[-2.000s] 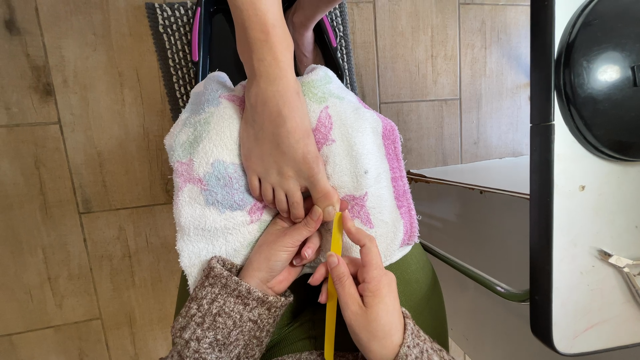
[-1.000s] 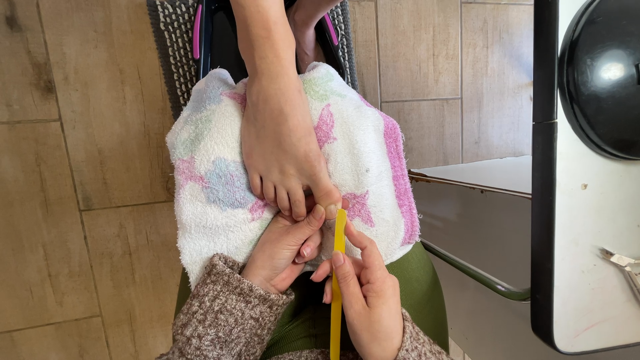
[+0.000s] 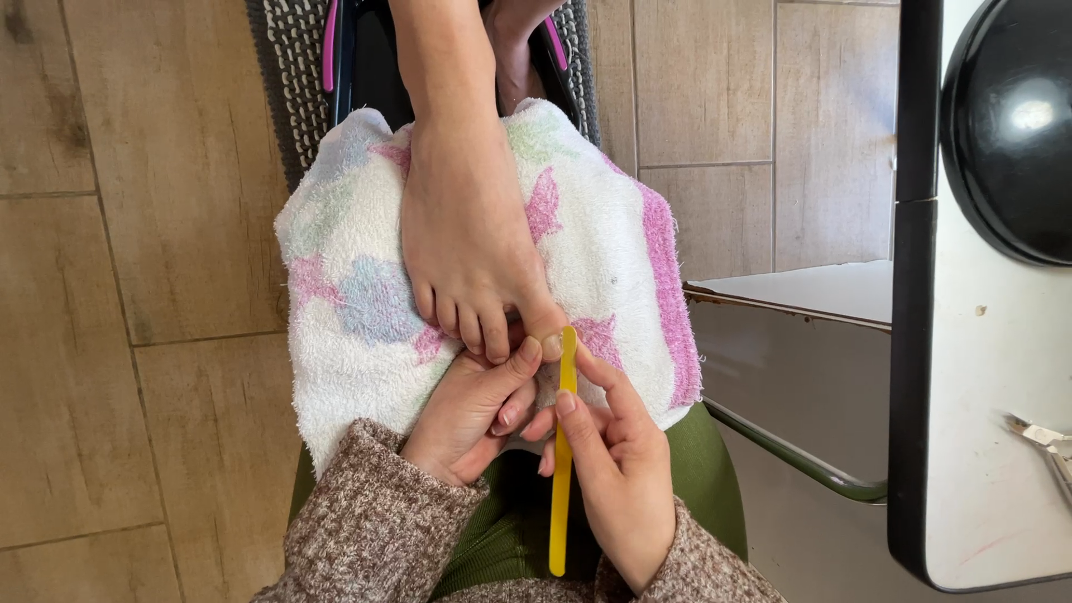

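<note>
Another person's bare foot point(image 3: 469, 218) rests on a white terry towel point(image 3: 352, 385) with pink and blue patterns, spread over my lap. My left hand point(image 3: 477, 406) is at the tips of the toes, its thumb and fingers gripping the big toe point(image 3: 544, 322). A yellow nail file point(image 3: 561, 502) is held between the thumb and fingers of my right hand point(image 3: 615, 452). The file's upper end lies against the side edge of the big toenail point(image 3: 552, 347). Part of my left fingers is hidden beneath the toes.
To the right stands a white table point(image 3: 988, 502) with a black edge, bearing a round black object point(image 3: 1022, 126) and metal nippers point(image 3: 1047, 444). A metal bar point(image 3: 804, 461) runs beside my leg. Beyond the towel are a dark basin point(image 3: 373, 67), the other foot point(image 3: 512, 63) and a woven mat point(image 3: 293, 75).
The file in my right hand has shifted slightly and its lower end has swung a little. My left hand has stayed at the big toe.
</note>
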